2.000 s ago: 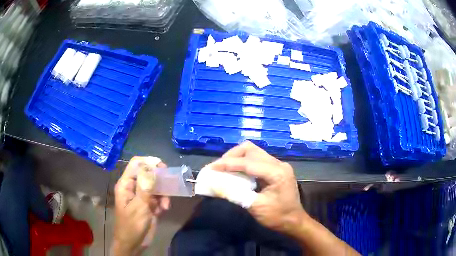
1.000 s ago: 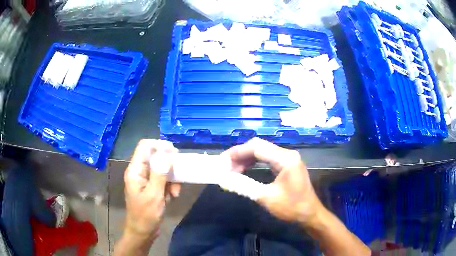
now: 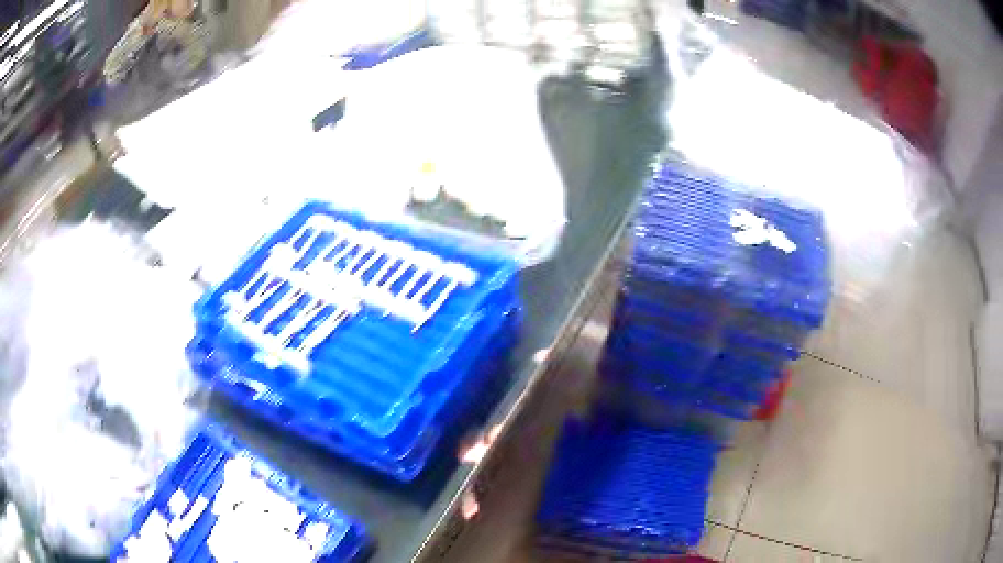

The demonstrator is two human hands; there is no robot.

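Note:
No hand is in the picture. A stack of blue trays [image 3: 379,379] lies on the dark bench, left of the middle. On its top tray, stemmed caps [image 3: 412,280] with thick white heads and thin white rods lie in two rows. The tray's right and lower part shows bare blue ribs. Below it, cut off by the lower edge, is another blue tray [image 3: 193,473] with a loose pile of flat white pieces [image 3: 258,517]. The view is blurred.
Crumpled clear bags [image 3: 88,374] lie at the left. Overexposed white bags [image 3: 440,121] lie behind the trays. Beyond the bench edge [image 3: 528,385], tall stacks of blue trays [image 3: 704,297] stand on the tiled floor [image 3: 880,440]. A red object [image 3: 896,88] is at the upper right.
The view has swung to the right. Both hands and the white piece they held have left the picture, as has the left blue tray. The floor stacks now show more fully.

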